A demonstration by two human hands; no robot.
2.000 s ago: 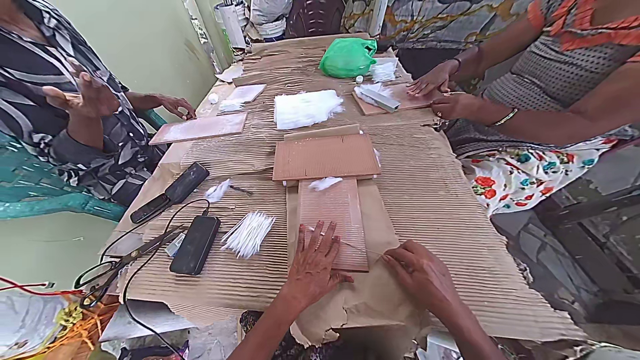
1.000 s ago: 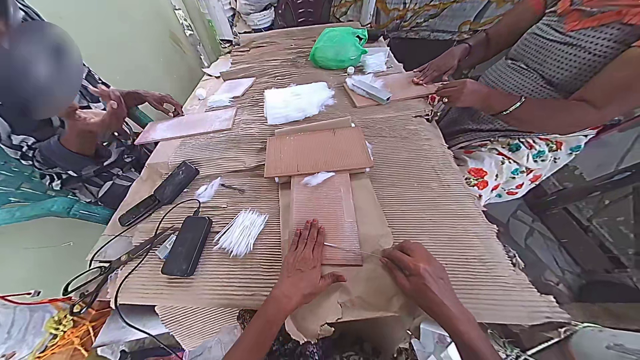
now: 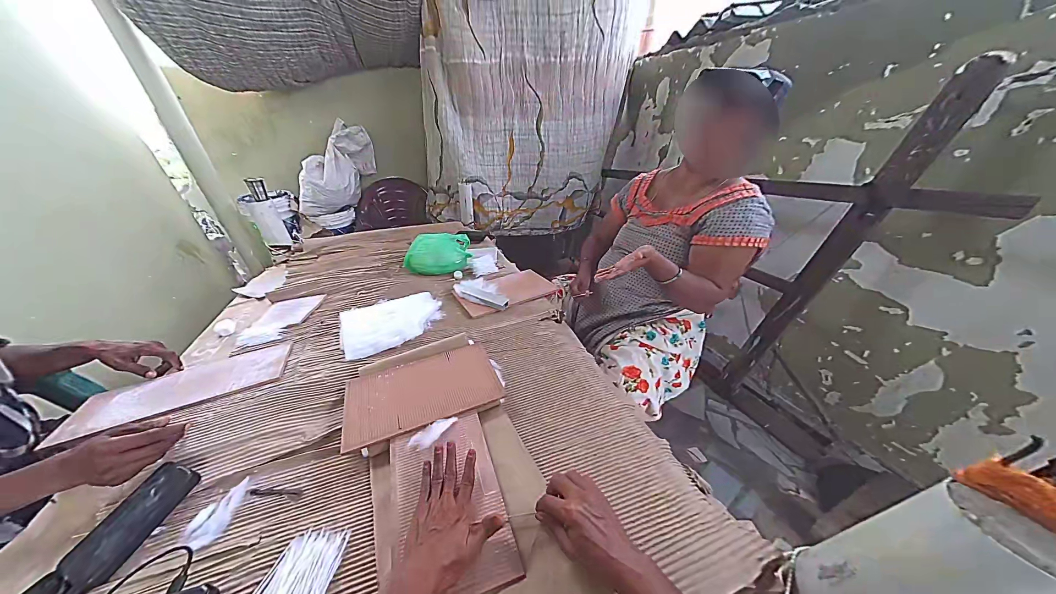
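Observation:
My left hand (image 3: 447, 516) lies palm down with spread fingers on a brown ribbed board (image 3: 495, 536). To its right, my right hand (image 3: 577, 516) pinches a thin strand, faintly seen between the two hands, over brown paper (image 3: 528, 470). A small tuft of white fiber (image 3: 432, 433) rests just beyond my left fingertips. A larger ribbed board (image 3: 422, 394) lies across the far end of the narrow one. A bundle of thin white sticks or wicks (image 3: 307, 565) is left of my left hand, near a loose white tuft (image 3: 216, 513).
Corrugated cardboard (image 3: 577, 396) covers the table. Farther off are a white fiber pile (image 3: 389, 324), a green plastic bag (image 3: 437, 253) and another board (image 3: 528, 289). A co-worker (image 3: 685, 239) sits at the right; another's hands (image 3: 124, 450) are at the left board (image 3: 177, 392). A black device (image 3: 128, 524) lies near left.
The view has swung up and to the right. The right co-worker's hands have left the board and are now held near the body. My left hand is still on the narrow board.

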